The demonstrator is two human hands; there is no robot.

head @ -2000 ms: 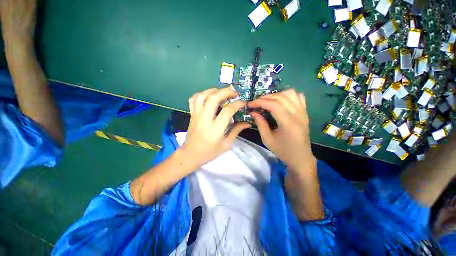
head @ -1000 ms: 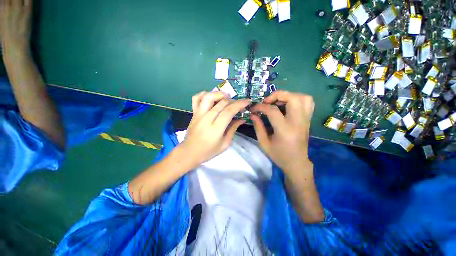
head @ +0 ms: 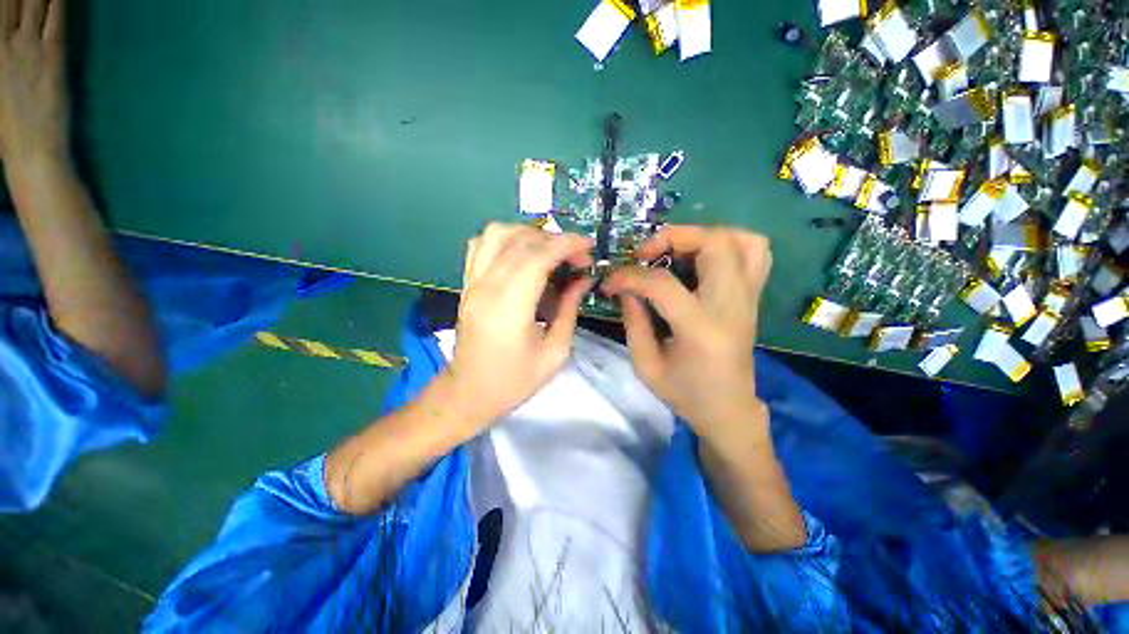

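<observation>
A circuit board panel (head: pixel 636 186) lies on the green mat in front of me, with its near end between my hands. A black strip (head: pixel 610 161) runs along its middle and stands out past its far edge. A white battery cell (head: pixel 537 187) with a yellow band sits at its left side, and a small oval part (head: pixel 671 165) at its right. My left hand (head: pixel 518 297) and my right hand (head: pixel 700 310) both have their fingertips at the panel's near end. The fingers hide what is between them.
A large pile of board panels with cells (head: pixel 953 186) lies at the right. More battery cells (head: pixel 661 25) lie at the far edge of view. Another person's arm (head: pixel 74 235) rests at the left, and another forearm (head: pixel 1083 570) shows at the lower right.
The panel appears slightly further left. My left fingertips have drawn a little apart from my right ones. At the right, the neighbour's arm has moved down from the pile.
</observation>
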